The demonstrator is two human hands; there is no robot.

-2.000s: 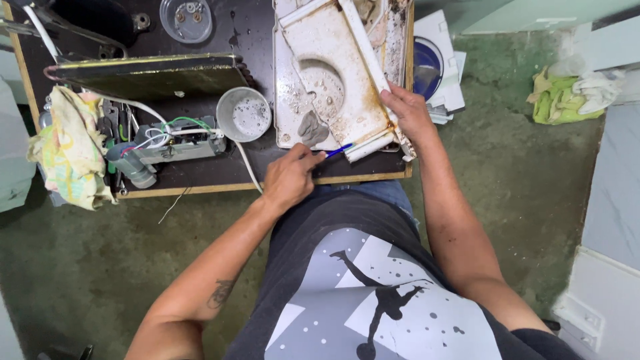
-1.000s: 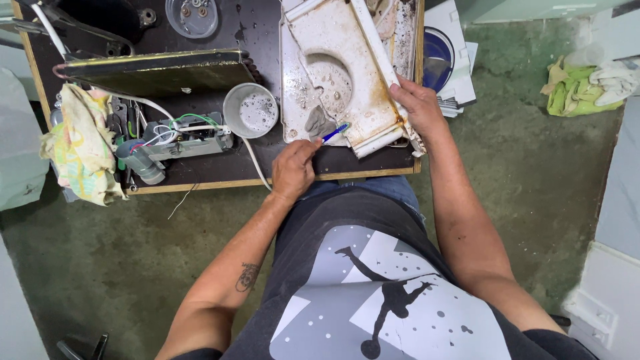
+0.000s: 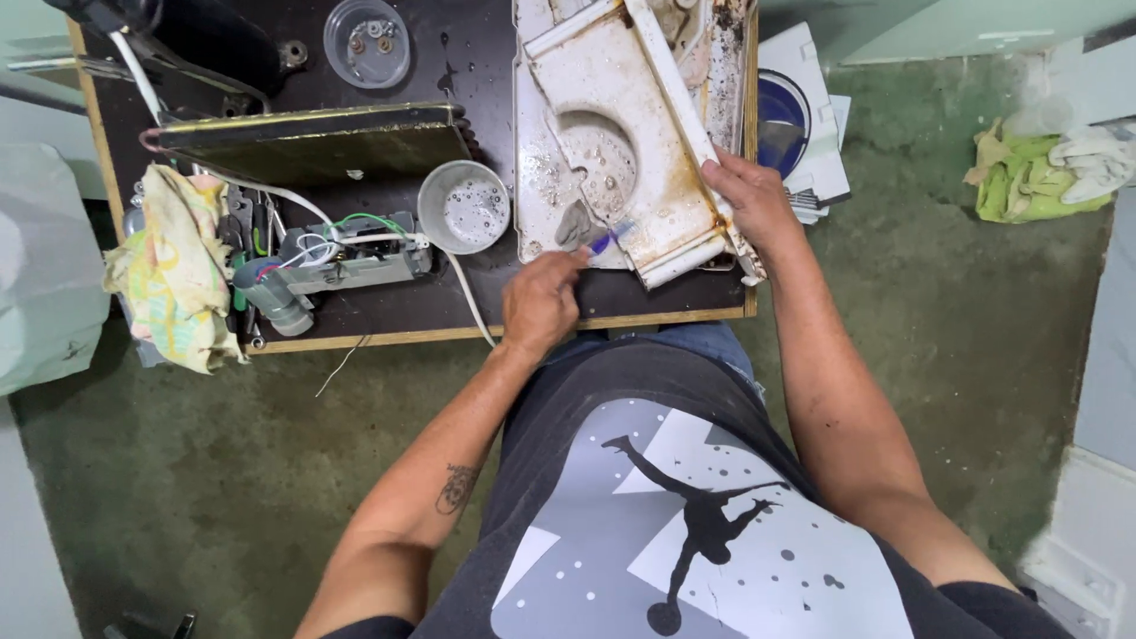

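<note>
My left hand [image 3: 543, 297] grips a small blue-handled brush [image 3: 605, 241], its blurred head against the near edge of a stained white plastic panel [image 3: 657, 133]. My right hand [image 3: 753, 197] holds that panel by its right rim, where brown grime runs down to the corner. The panel has a round recess with wet suds and lies tilted over a larger dirty white housing [image 3: 530, 151]. A crumpled grey rag or pad [image 3: 575, 224] rests just beyond my left fingers. Left of the housing stands a grey cup [image 3: 463, 207] of foamy liquid.
On the dark table [image 3: 390, 311] are a finned metal heat exchanger [image 3: 311, 146], a wired grey motor assembly [image 3: 355, 262], a clear tub of small parts [image 3: 366, 43] and a stained cloth [image 3: 173, 266] over tools. A white cable hangs off the front edge. Green and white cloths [image 3: 1043, 173] lie at right.
The brush in my left hand has shifted slightly along the near edge of the panel. My right hand keeps its hold on the rim. The view has shifted somewhat.
</note>
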